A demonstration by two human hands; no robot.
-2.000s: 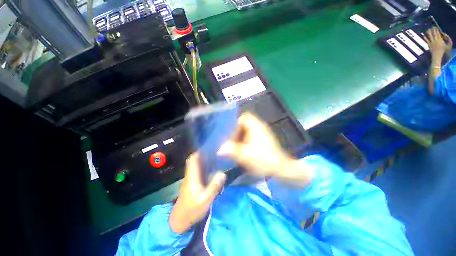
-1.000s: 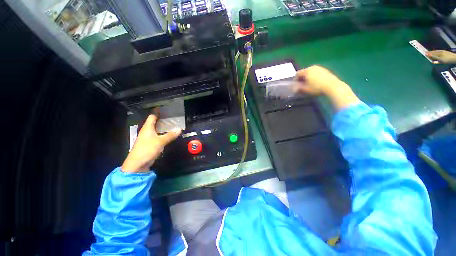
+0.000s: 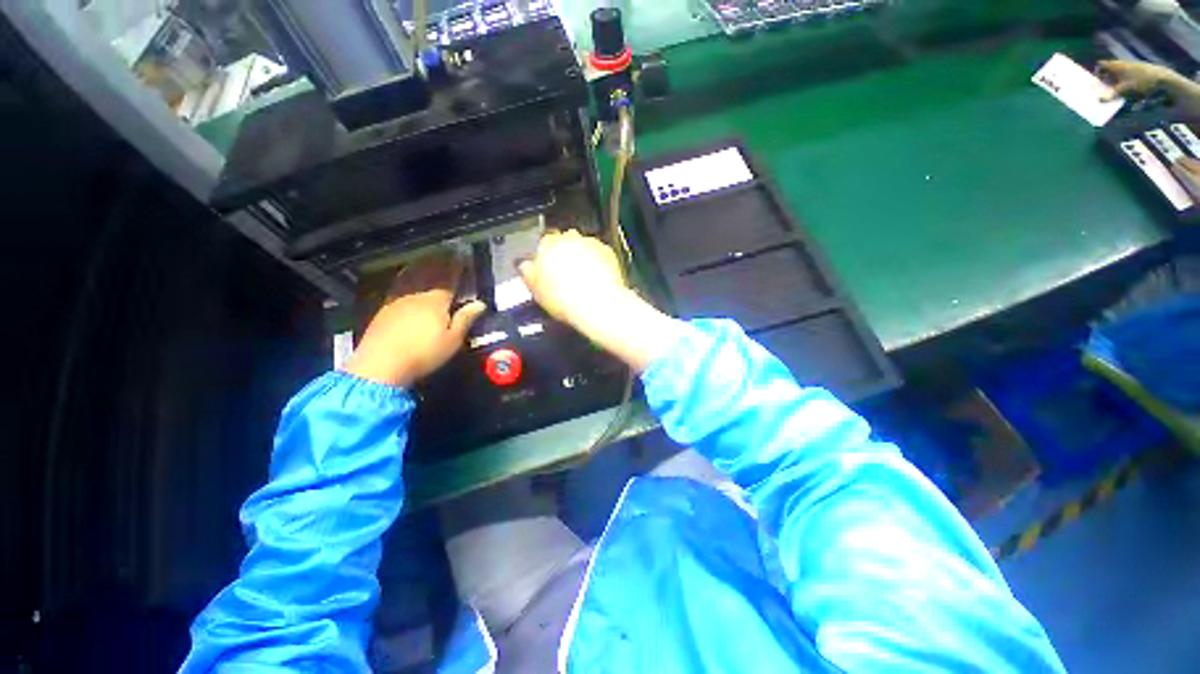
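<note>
The black press stands in front of me. My left hand lies over the left pocket of the press nest and mostly hides what is under it. My right hand is at the right pocket, its fingers on the right edge of a pale smartphone lying there. The phone tray right of the press holds one white-backed smartphone in its far pocket; its other visible pockets are bare. The red emergency stop button sits on the panel below my hands.
An air regulator and a looping air hose stand between press and tray. At the far right, another person's hand holds a white phone or cover above a black tray. Parts trays lie behind the press.
My right hand has moved left from the tray to the press nest, where a pale phone now lies in the right pocket. The tray's second pocket is now bare. My left hand stays at the left pocket.
</note>
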